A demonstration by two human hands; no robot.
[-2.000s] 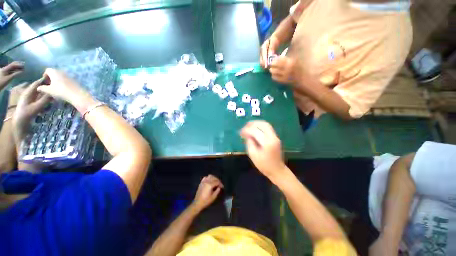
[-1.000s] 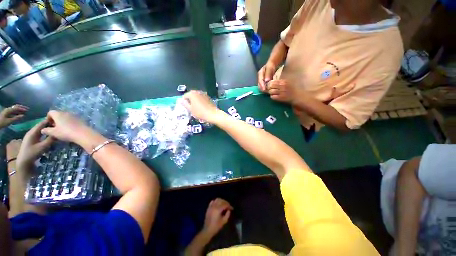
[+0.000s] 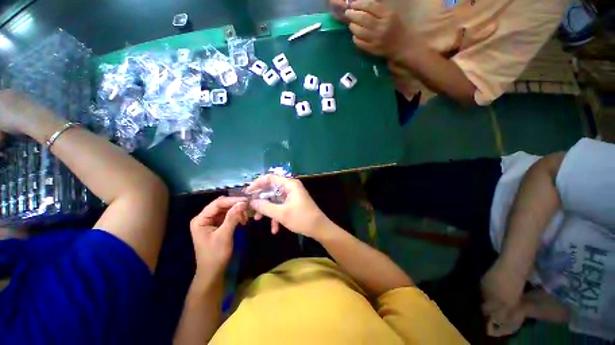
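Observation:
My left hand (image 3: pixel 217 232) and my right hand (image 3: pixel 291 207) meet just off the table's front edge, above my lap. Their fingers pinch a small clear plastic bag (image 3: pixel 259 196) with something whitish at it; its contents are too blurred to tell. Loose small white square units (image 3: pixel 311 82) with dark slots lie spread on the green table (image 3: pixel 270 145). A heap of bagged units (image 3: pixel 160 86) in glinting clear plastic lies left of them.
Clear blister trays (image 3: pixel 47 64) and a tray of units (image 3: pixel 30 178) stand at the left by a person in blue (image 3: pixel 74 290). A person in peach (image 3: pixel 485 50) sits beyond the table. A white pen (image 3: pixel 305 31) lies near the back edge. Another person (image 3: pixel 539 229) sits at right.
My right hand has come back from the far side of the heap to my left hand. Both hands are now together on a clear bag. The view has tilted down.

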